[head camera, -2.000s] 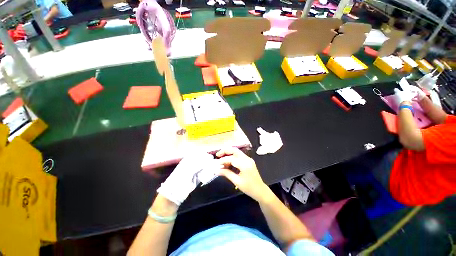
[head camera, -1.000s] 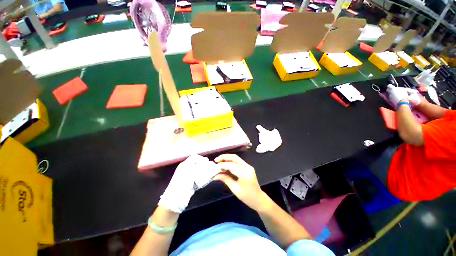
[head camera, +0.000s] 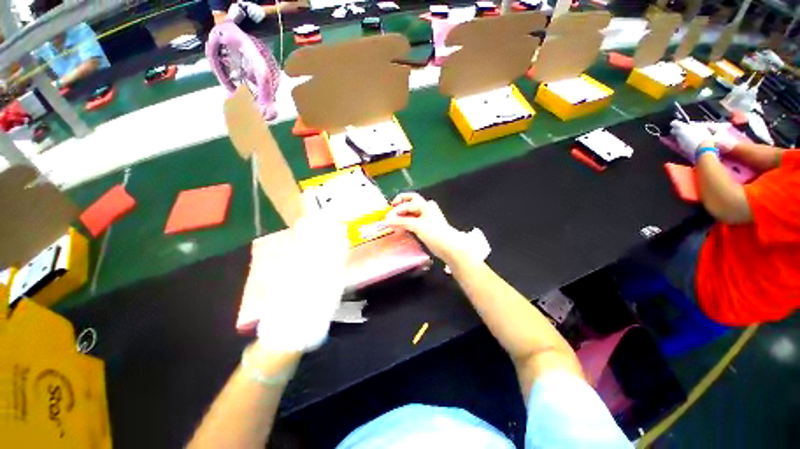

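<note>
The yellow box [head camera: 367,226] holds a flat white piece with dark dots [head camera: 338,200]; its brown lid [head camera: 267,171] stands open at its left. It is over the pink pad [head camera: 390,261]. My left hand [head camera: 307,276], in a white glove, is blurred over the pad's left part, against the box's front left; its fingers are hard to make out. My bare right hand [head camera: 423,221] has its fingers on the box's front right corner. A small whitish patch shows on the box's front; I cannot tell what it is.
A yellow-orange stick [head camera: 421,333] and a pale scrap [head camera: 351,311] lie on the black mat [head camera: 535,210]. Crumpled white material [head camera: 478,244] is behind my right wrist. Open boxes [head camera: 491,114] and red-orange pads [head camera: 198,209] are on the green belt. A person in red [head camera: 759,241] works at right.
My hands have parted and moved up to the box, the left over the pad, the right to the box's corner. The stick and pale scrap now show on the mat. The view has shifted.
</note>
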